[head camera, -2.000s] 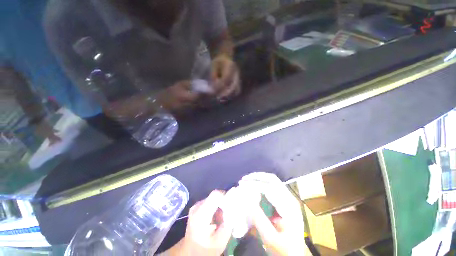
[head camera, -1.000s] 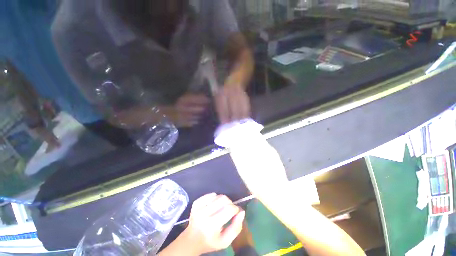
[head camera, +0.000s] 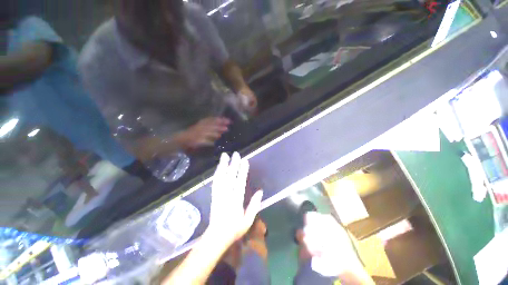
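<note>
The glossy black screen (head camera: 267, 72) fills the upper view and reflects a person and hands. A pale edge trim (head camera: 334, 111) separates it from the dark grey lower frame (head camera: 356, 133). Tiny whitish specks show on the glass above my left fingertips. My left hand (head camera: 229, 192) is empty, its fingers extended over the lower frame, tips at the trim. My right hand (head camera: 328, 247) is below the frame, overexposed and blurred, around a white cleaning cloth (head camera: 323, 236); its reflection also holds something pale. A clear plastic bottle (head camera: 178, 221) lies left of my left hand, its body blurred.
Open cardboard boxes (head camera: 390, 206) stand below the frame at right. A green-topped table (head camera: 431, 183) beyond them holds papers and a device with keys. A corner label (head camera: 451, 25) is at the screen's upper right. Green floor and legs show below my hands.
My right hand has drawn back from the trim to the lower right with the cloth. My left hand has risen to the trim and its fingers have straightened. The view has shifted and tilted.
</note>
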